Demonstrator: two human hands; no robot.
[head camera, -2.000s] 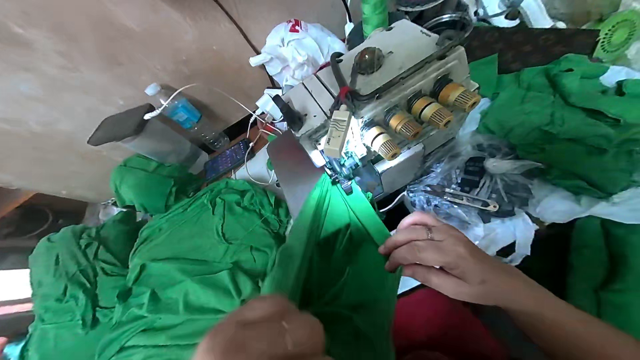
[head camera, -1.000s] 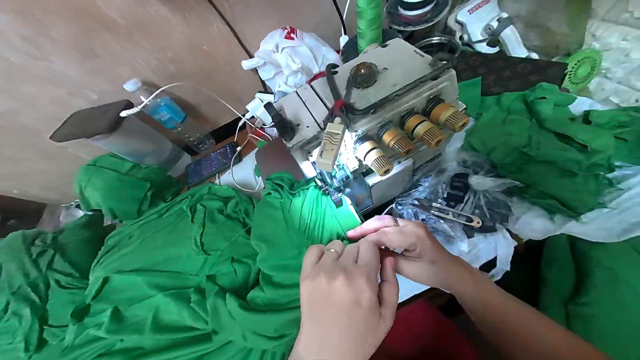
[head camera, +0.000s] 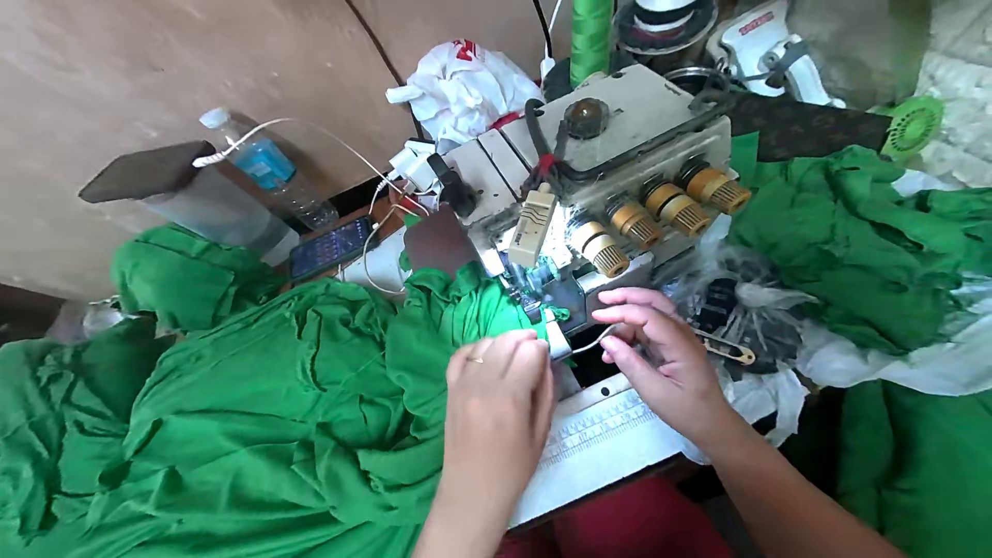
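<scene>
An overlock sewing machine (head camera: 597, 147) with yellow-brown tension dials (head camera: 635, 221) stands in the upper middle, its lamp lit. Green fabric (head camera: 271, 418) is bunched from the far left up to the presser foot area. My left hand (head camera: 500, 387) is curled at the fabric's edge just in front of the needle area; its fingertips are hidden, so its grip is unclear. Right of it, my right hand (head camera: 659, 356) has its fingers curved apart beside a thin curved metal lever (head camera: 595, 342); whether thumb and fingers touch that lever cannot be told.
A ruler-marked white machine bed (head camera: 601, 434) lies in front. Thread snips (head camera: 725, 347) rest on a clear plastic bag at the right, near more green fabric (head camera: 845, 240). At the left are a phone (head camera: 329, 248), a plastic bottle (head camera: 267, 167) and a white cable. A green thread cone (head camera: 591, 39) stands behind.
My hands were together at the fabric's edge a second ago and are now apart, the right one at the machine's front. The green fabric in front of the needle has shifted left since the earliest frame.
</scene>
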